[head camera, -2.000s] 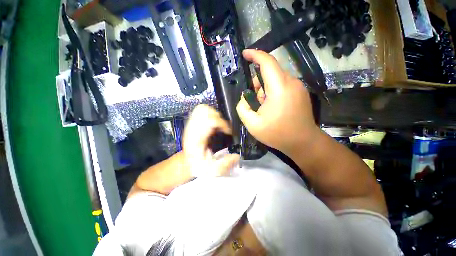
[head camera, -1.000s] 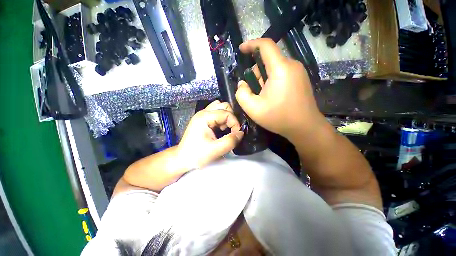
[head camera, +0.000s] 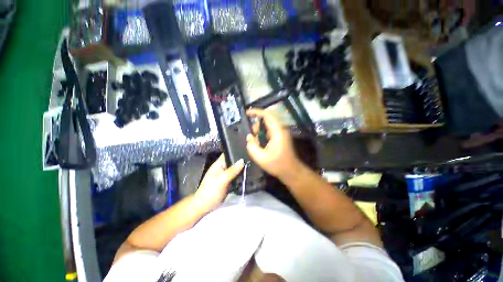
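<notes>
The black lock panel (head camera: 238, 137) lies open side up, its lower end against my lap and its upper end on the bench. A silver plate (head camera: 229, 109) and a red wire show inside it. My left hand (head camera: 214, 184) holds the panel's lower left edge, thumb on top. A thin silver rod or strip (head camera: 244, 184) points from beside my left thumb towards my lap. My right hand (head camera: 271, 147) is at the panel's right edge, curled round slim dark green pliers (head camera: 262, 133), partly hidden by the fingers.
A second lock panel (head camera: 185, 99) lies left. Black knobs lie in heaps left (head camera: 138, 98) and right (head camera: 322, 71). Black frames (head camera: 77, 126) hang at the left. A cardboard box (head camera: 361, 66) stands right, blue bins (head camera: 190, 19) behind. Grey cloth (head camera: 485, 60) shows far right.
The view has shifted, showing the blue bins. My left hand has opened out from its pinch near the panel's lower end and now holds its edge. My right hand still has the pliers.
</notes>
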